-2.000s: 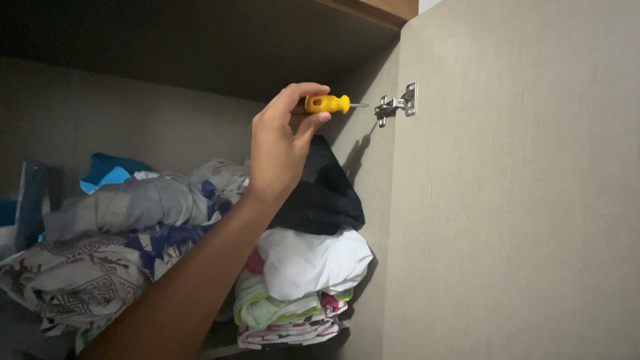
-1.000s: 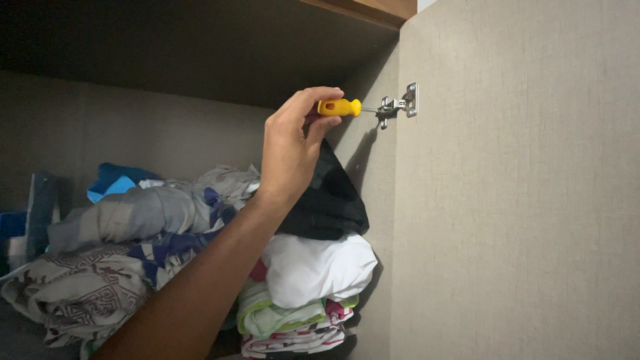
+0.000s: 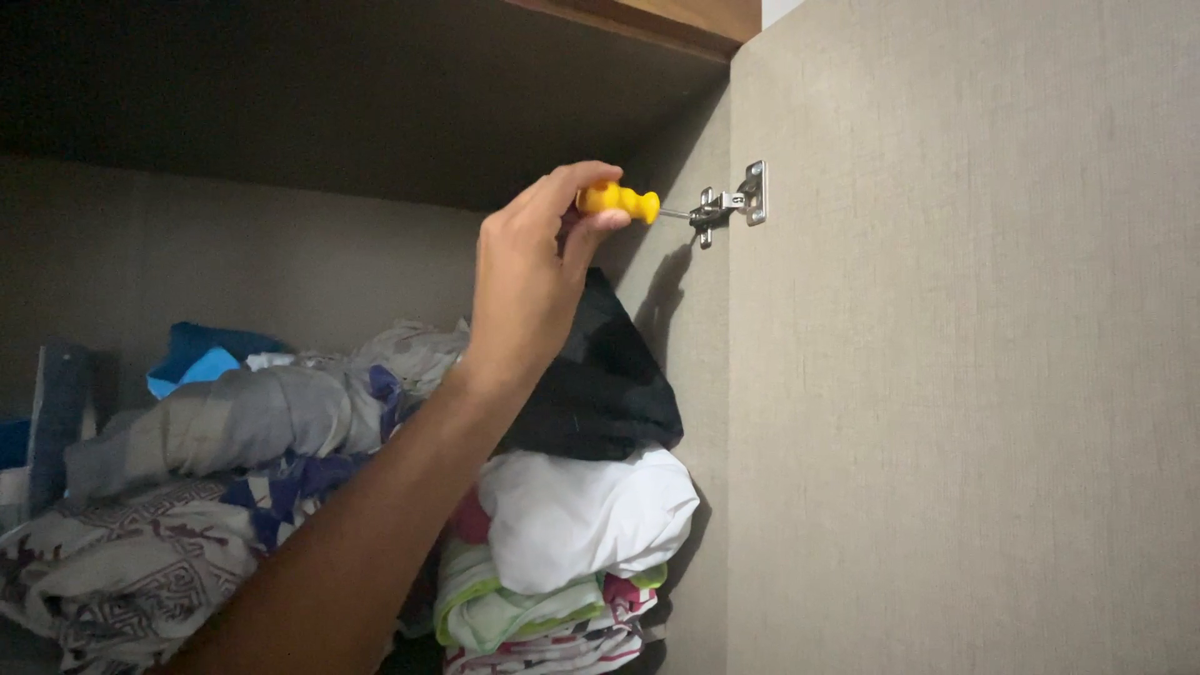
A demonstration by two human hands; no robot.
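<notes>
My left hand [image 3: 539, 267] reaches up from the lower left and pinches the yellow handle of a small screwdriver [image 3: 621, 201] between thumb and fingers. Its thin metal shaft points right, and the tip meets the metal cabinet hinge [image 3: 710, 214] on the cupboard's side wall. Whether the tip sits in a screw slot cannot be told. The hinge's cup plate [image 3: 757, 193] is fixed to the beige door. My right hand is not in view.
The open cupboard door [image 3: 966, 375] fills the right side. Below and behind my arm lie a black cloth [image 3: 609, 384], a white cloth [image 3: 591, 516], folded green-edged fabric [image 3: 525, 609] and patterned grey cloths [image 3: 159, 553]. A dark panel [image 3: 328, 84] spans overhead.
My left hand has moved the screwdriver right, from just short of the hinge two seconds ago to touching it. The grip on the yellow handle has stayed.
</notes>
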